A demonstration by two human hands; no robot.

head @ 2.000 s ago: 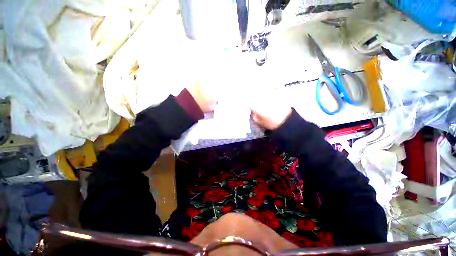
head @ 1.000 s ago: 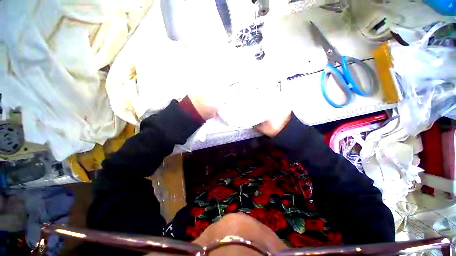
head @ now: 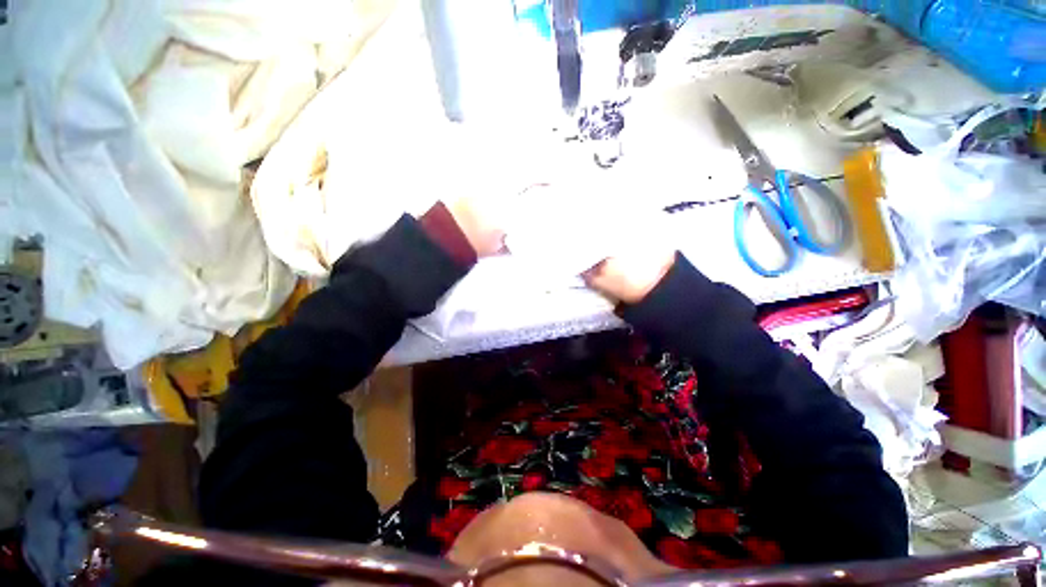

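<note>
White cloth lies on the machine table at the front edge, largely washed out by glare. My left hand is at its left side, bare, in a black sleeve with a maroon cuff. My right hand is at its right side, fingertips on the cloth near the table edge. Both hands seem to hold the cloth between them, but the fingers are partly lost in the glare. The presser foot and needle area stands just beyond the hands.
Blue-handled scissors lie right of the needle, beside a yellow-edged tray with clear plastic. A heap of pale cloth fills the left. A red basket rim is below the table edge at right, with white scraps.
The view has shifted slightly between frames. The white cloth between my hands has changed shape, rounded a second ago and flatter now. My hands remain close together at the front edge.
</note>
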